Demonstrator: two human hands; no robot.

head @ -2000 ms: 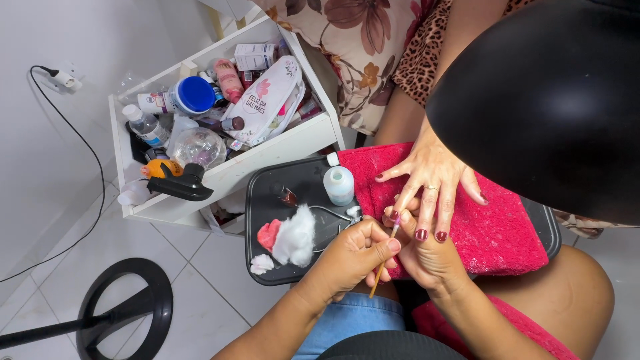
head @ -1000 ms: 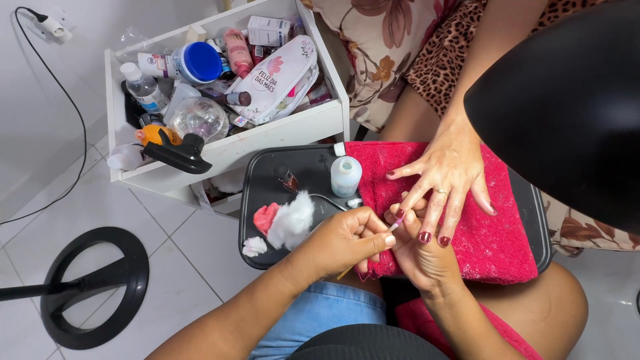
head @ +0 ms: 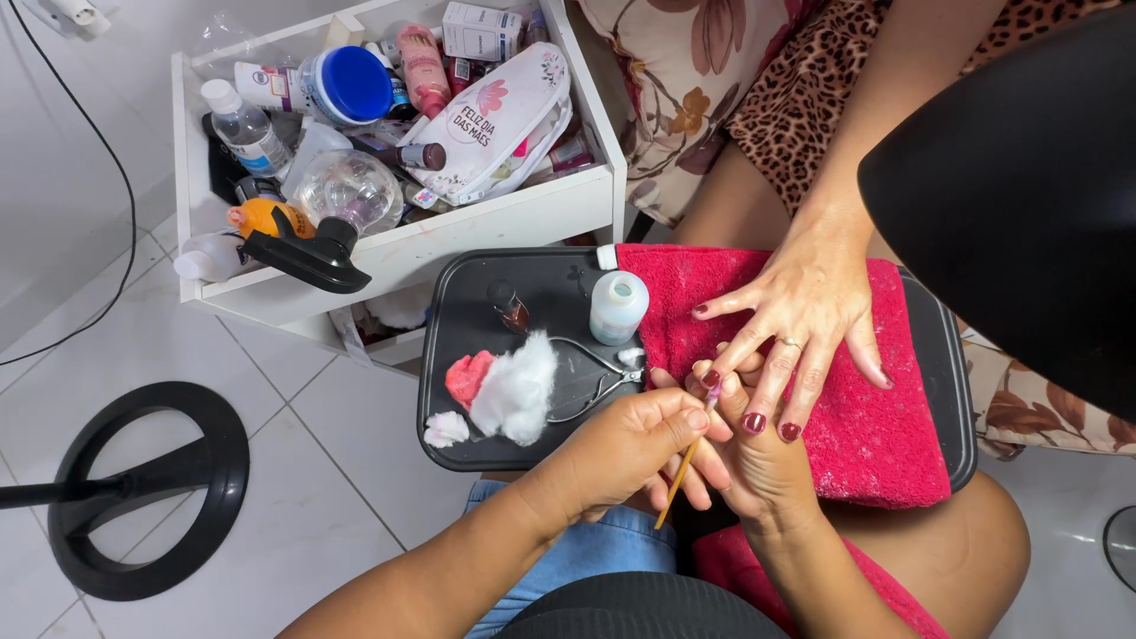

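My left hand pinches a thin wooden manicure stick between thumb and fingers. Its whitish-pink tip, probably wrapped in cotton, meets a dark red fingernail of another person's hand. From below, my right hand supports that finger, with my thumb beside the nail. The other person's hand lies palm down, fingers spread, over a folded red towel; it wears a ring. Left of the towel, a black tray carries white cotton, cuticle nippers, an uncapped bottle and a small dark nail polish bottle.
A white drawer full of bottles, jars and a printed pouch stands at upper left. Over its edge hangs a black spray head. A large black rounded object covers the upper right. A black ring-shaped base rests on the tiled floor.
The stick in my left hand is steeper than one second ago, with more of its lower end showing. My right hand keeps its hold on the other person's finger.
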